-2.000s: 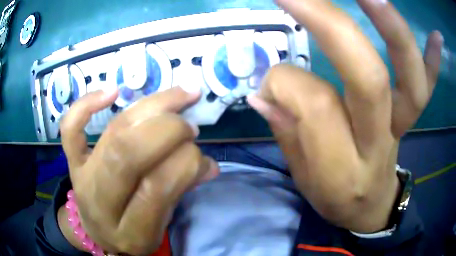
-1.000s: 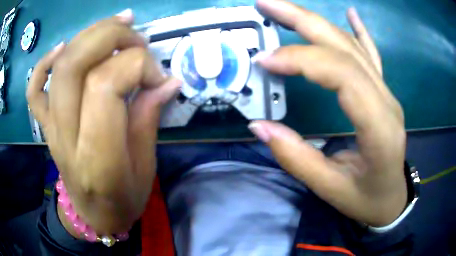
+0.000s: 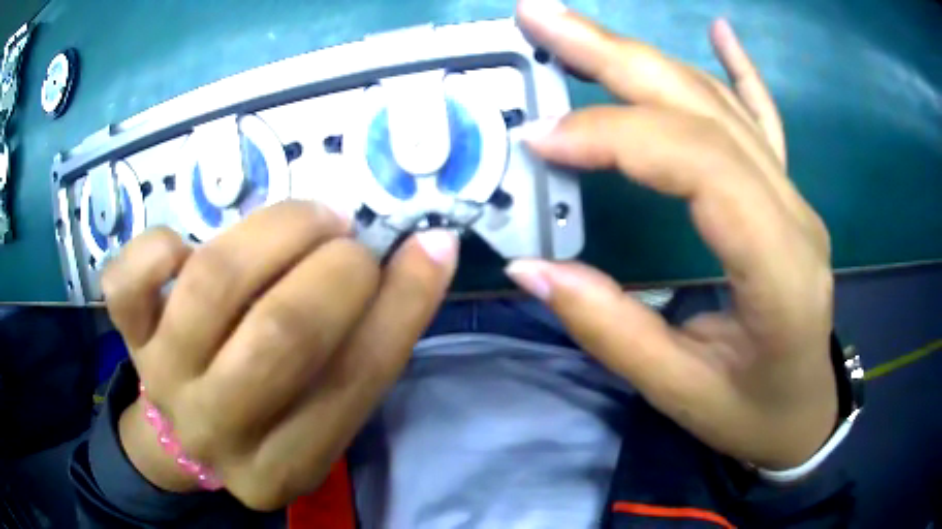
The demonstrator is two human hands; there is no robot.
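Note:
A long silver metal housing (image 3: 331, 176) lies on the green surface with its raised rim along the far side. It has three blue-and-white discs, each under a pale tongue. My left hand (image 3: 279, 341) has its thumb tip at the lower edge of the right-hand disc (image 3: 465, 145), above the dark notch (image 3: 480, 253); whether it pinches a small part there is hidden. My right hand (image 3: 702, 217) holds the housing's right end, with fingers at its far corner and inner face and the thumb at its near edge.
A loose round disc (image 3: 58, 83) lies at the upper left. Narrow silver metal pieces (image 3: 12, 83) lie at the far left edge. The green bench (image 3: 702, 248) has its near edge just below the housing.
The housing has shifted left since the first frame. My left hand has come down from over the housing's left part to the right disc's lower edge. My right hand has moved to the housing's right end.

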